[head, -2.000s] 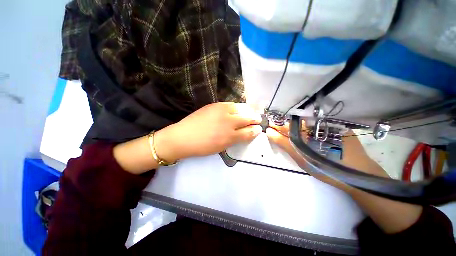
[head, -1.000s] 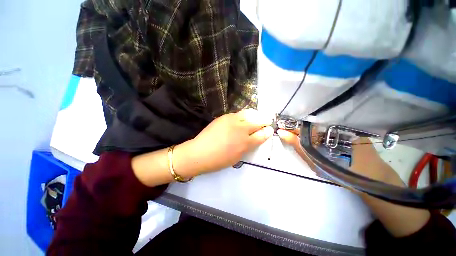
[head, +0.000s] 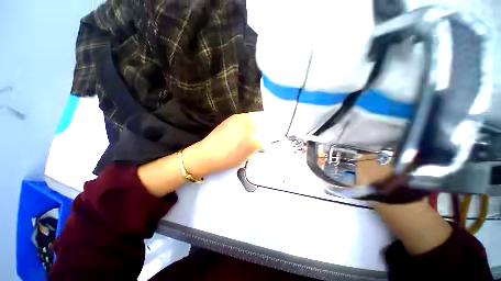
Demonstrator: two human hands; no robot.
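The dark plaid garment (head: 203, 60) lies crumpled left of the white sewing machine head (head: 313, 71), with its plain black lining (head: 140, 129) toward me. My left hand (head: 228, 144) is at the garment's near edge, left of the needle area. Its fingertips are washed out by glare, so its hold is unclear. My right hand (head: 373, 173) is behind the needle area, partly hidden by the curved guard; its fingers are mostly hidden. The presser foot (head: 296, 144) is small and bright under the head.
A large blurred metal loop (head: 412, 99) covers the right side. Scissor handles (head: 473, 211) show below it. A blue bin (head: 27, 230) stands on the floor at left. The white table (head: 220, 208) has a dark measuring-type strip along its front edge.
My left hand has moved left, away from the presser foot. The fingertips no longer meet at the needle. The view has shifted, and the large metal loop now covers the right side.
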